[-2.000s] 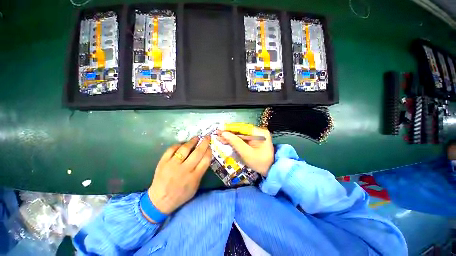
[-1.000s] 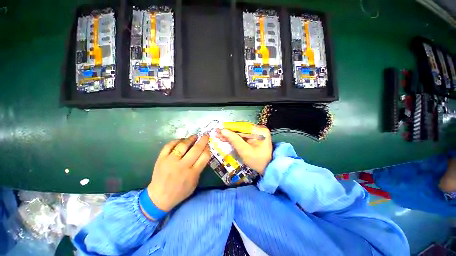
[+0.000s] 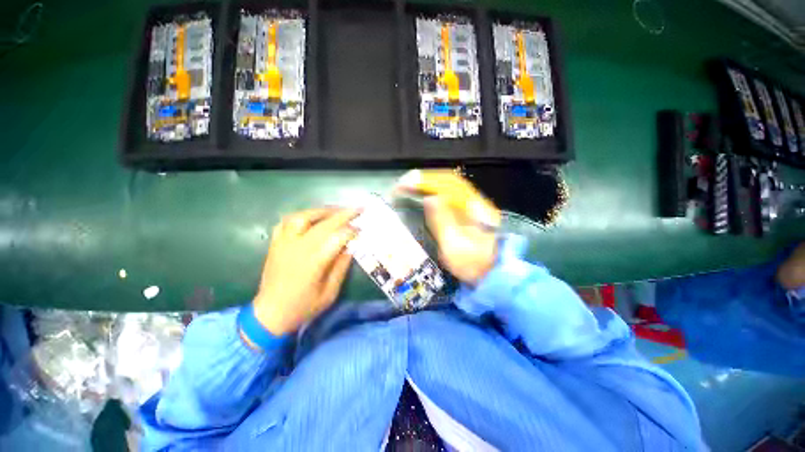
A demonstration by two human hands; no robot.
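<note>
A phone mid-frame assembly [image 3: 394, 251] lies tilted on the bench in front of me, its upper part glared white, boards and a blue patch at its lower right end. My left hand [image 3: 304, 265], with a blue wrist band, holds its upper left edge. My right hand [image 3: 459, 229] is lifted off it, up and to the right, blurred, with a bright yellow cover or tool [image 3: 446, 188] at its fingers. I cannot tell whether it holds anything. A black cable bundle [image 3: 521, 192] lies behind and right of this hand, partly hidden.
A black foam tray [image 3: 353, 161] at the back holds several phone assemblies in upright slots. Dark strips [image 3: 671, 164] and another loaded tray [image 3: 737, 110] are at far right. Clear plastic bags [image 3: 84, 357] lie lower left. Another person's blue sleeve [image 3: 728, 313] shows at right.
My right hand has come off the phone assembly and moved up and right. The assembly's upper part is now uncovered and glared white. My left hand still holds it. The view has shifted slightly.
</note>
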